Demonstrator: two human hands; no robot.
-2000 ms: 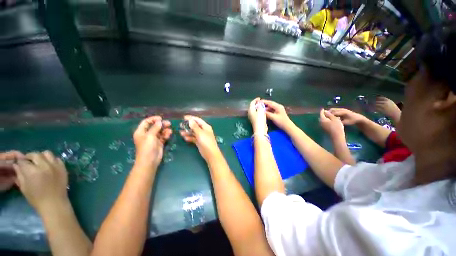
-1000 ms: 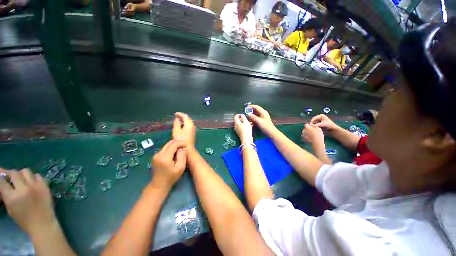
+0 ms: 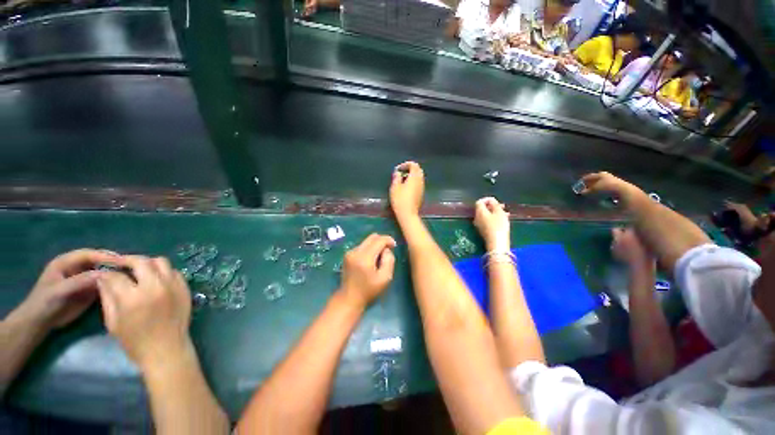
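Note:
My right hand reaches over the near edge of the dark belt, with a small pale-and-dark part at its fingertips. My left hand is low over the green bench, fingers curled; whether it holds anything is hidden. Left of it lie a dark-edged clear square and, beside it, a white square part. Several loose clear plastic parts lie nearer, and a denser pile of them is further left.
A left neighbour's hands work beside the pile. A green post rises at the bench edge. At right are a blue cloth and a white-sleeved neighbour's arms. A small part lies on the belt.
My hands, together a second ago, are now apart, the right one forward over the belt edge. The right neighbour's far hand has reached out over the belt with a clear part. The view has shifted left.

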